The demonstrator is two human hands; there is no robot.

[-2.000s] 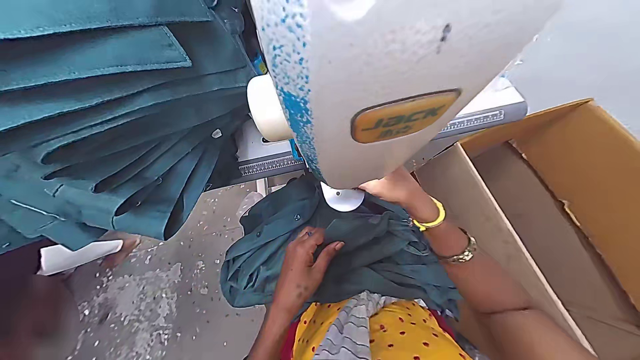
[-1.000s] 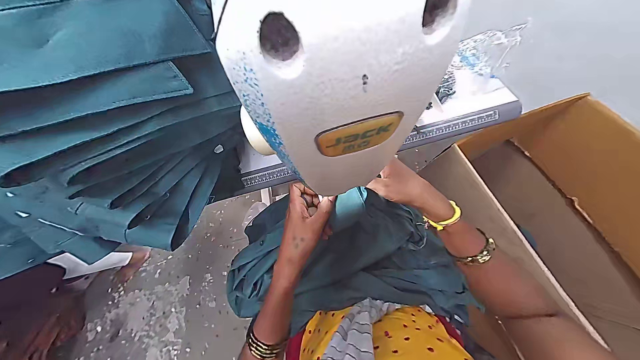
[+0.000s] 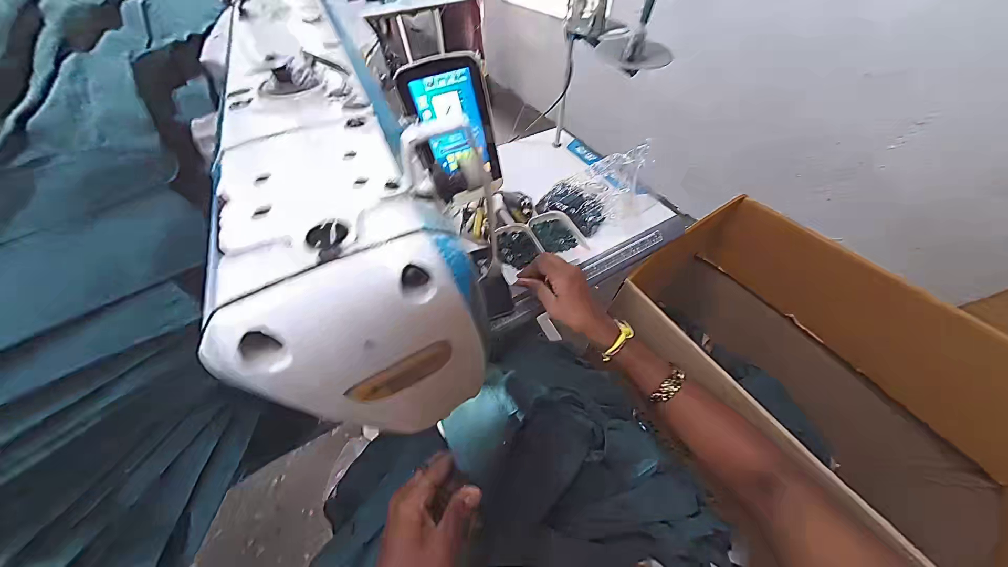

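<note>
A Jack sewing machine head point(image 3: 346, 331), white with blue trim, stands left of centre. Dark teal cloth point(image 3: 567, 449) lies bunched below it, with a lighter teal part point(image 3: 480, 421) under the machine's front end. My left hand point(image 3: 429, 512) is at the near side of this cloth, thumb and fingers apart; whether it touches the cloth is unclear. My right hand point(image 3: 561, 291), its fingertips drawn together, is at the near edge of small trays point(image 3: 551, 232) that hold small dark pieces. Anything between those fingertips is too small to make out.
Stacked teal garment pieces point(image 3: 94, 331) fill the left side. An open cardboard box point(image 3: 787, 315) with some dark cloth inside stands at the right. Behind the trays are clear plastic wrapping point(image 3: 622, 169) with dark contents and a lit control screen point(image 3: 450, 118).
My right hand has left the cloth by the machine's front end and moved forward to the trays. My left hand has let go of the cloth and drawn back toward me. The view has tilted up.
</note>
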